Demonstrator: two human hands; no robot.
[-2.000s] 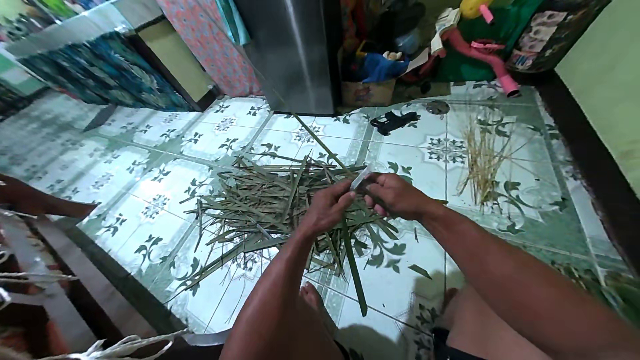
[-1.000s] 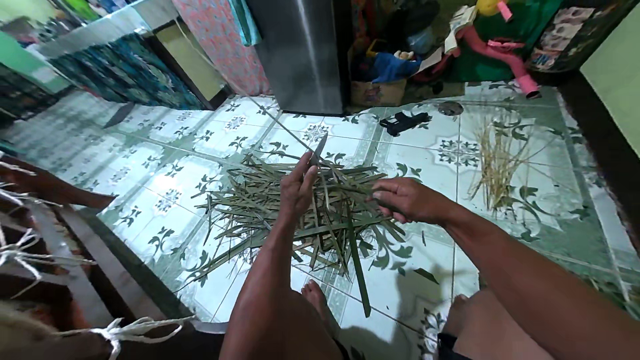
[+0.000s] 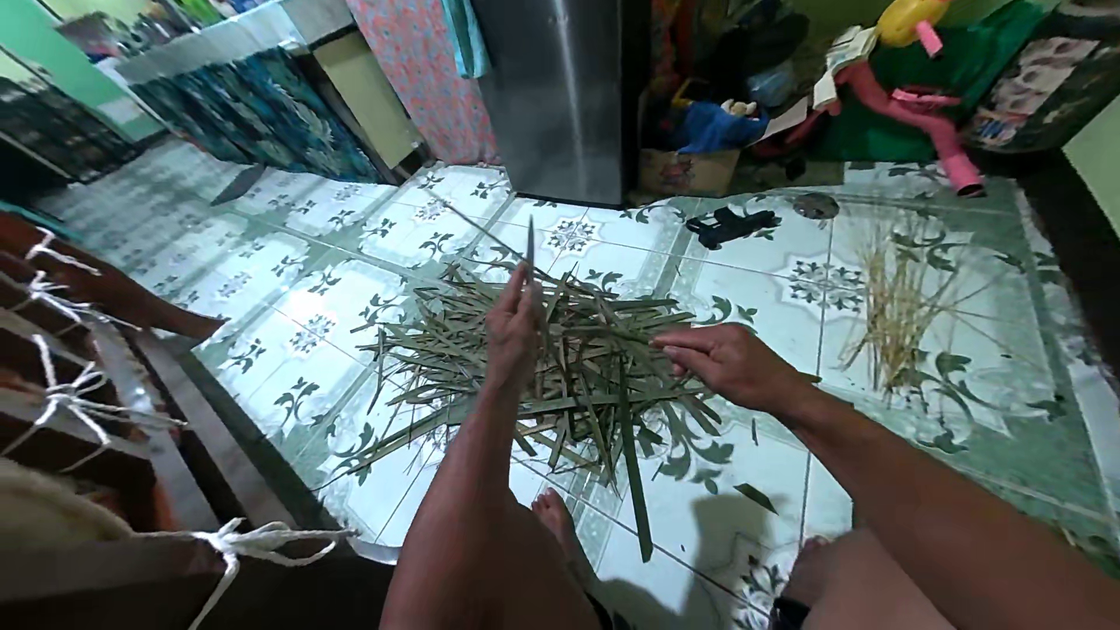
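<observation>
A heap of green leaf strips [image 3: 577, 407] lies on the tiled floor below my hands. My left hand [image 3: 514, 328] is closed around a knife [image 3: 530, 241], its blade pointing up and away from me. To the right, my right hand [image 3: 722, 359] pinches the end of a leaf strip [image 3: 612, 333] that runs left toward the knife hand. Whether strip and blade touch cannot be told. A long thin strand slants up and left beyond the left hand; its near end is hidden. Thin yellowish sticks [image 3: 901, 306] form a separate bunch at the right.
A dark refrigerator [image 3: 560, 105] stands beyond the heap. A black object [image 3: 731, 226] and a round drain cover [image 3: 815, 206] are on the floor. A cardboard box [image 3: 687, 171] sits beside the refrigerator. Wooden furniture with white string ties [image 3: 66, 394] is at the left; my foot [image 3: 556, 516] is near.
Two seconds ago my hands were close together above the heap; they are now apart. Since one second ago, the knife has turned more upright and a strip shows stretched from my right hand.
</observation>
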